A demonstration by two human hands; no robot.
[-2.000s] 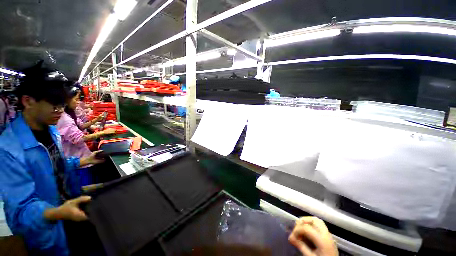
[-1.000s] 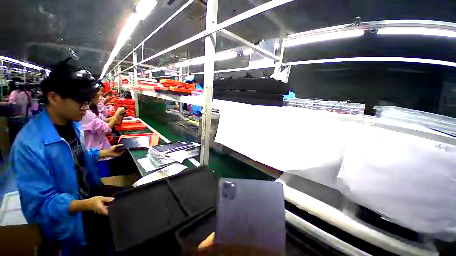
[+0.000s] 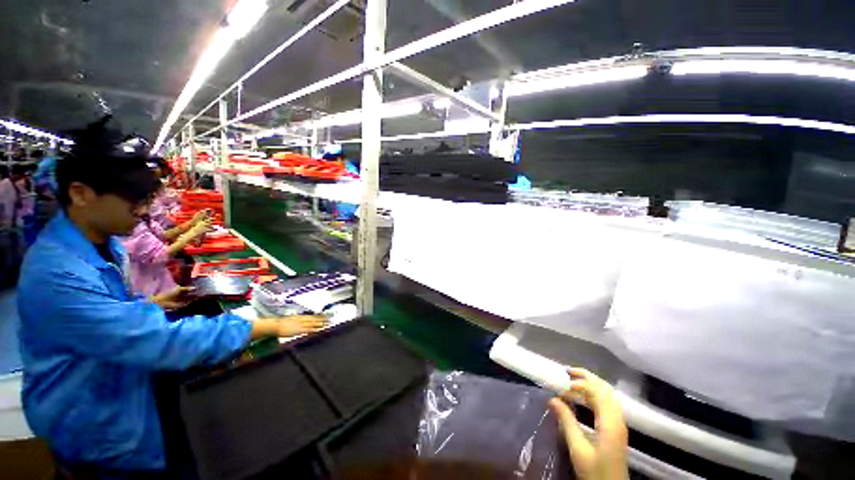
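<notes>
A dark flat tablet computer (image 3: 497, 427) with crinkled clear plastic glinting along its left side and near its right edge is at the bottom centre, cut off by the lower edge. My right hand (image 3: 595, 427) is at its right edge, fingers curled, gripping the tablet or its plastic. My left hand is not visible; a dark reddish blur lies at the bottom edge. A black blister tray (image 3: 300, 389) with rectangular pockets lies just left of the tablet, and the tablet overlaps its near right part.
A person in a blue coat (image 3: 89, 328) stands at left, one hand reaching over a pile of papers (image 3: 305, 292) by the white post (image 3: 369, 187). White sheets (image 3: 506, 253) hang at right above thick white-edged trays (image 3: 647, 412). Black trays (image 3: 445, 176) sit on the shelf.
The tablet's plain grey back with its camera was showing; now crinkled plastic shows around a dark slab, and my right hand has reappeared at its right edge. The neighbour's arm has moved from the tray to the papers.
</notes>
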